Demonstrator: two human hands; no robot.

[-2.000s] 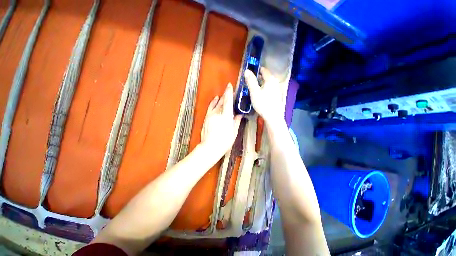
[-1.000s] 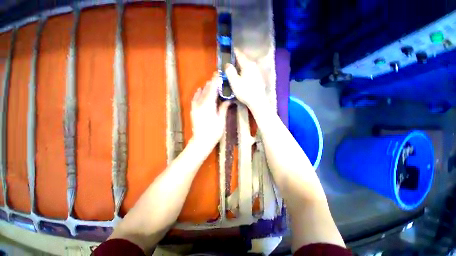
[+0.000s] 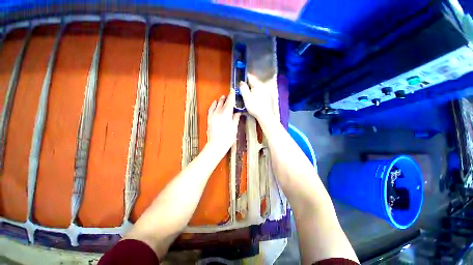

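Note:
A long narrow blue cutting die (image 3: 239,70) lies on the pale beige sheet material (image 3: 262,56) at the right end of the press bed. My left hand (image 3: 223,123) touches the die's near end from the left. My right hand (image 3: 259,101) holds its right side, with fingers over the near half. The sheet continues left as a waste web (image 3: 139,116) of thin grey-beige ribs. Orange cutting pad (image 3: 167,103) shows through its large openings. Narrow cut openings lie in the sheet just below my hands.
The blue press beam (image 3: 207,16) spans the far side. A control box (image 3: 404,87) with knobs and a green button is at right. A blue scrap bin (image 3: 363,185) lies tipped toward the right, and another blue rim (image 3: 306,145) shows beside the bed.
The camera view has shifted and turned, and more of the press beam shows. Both hands stay at the die, which keeps about the same place on the sheet.

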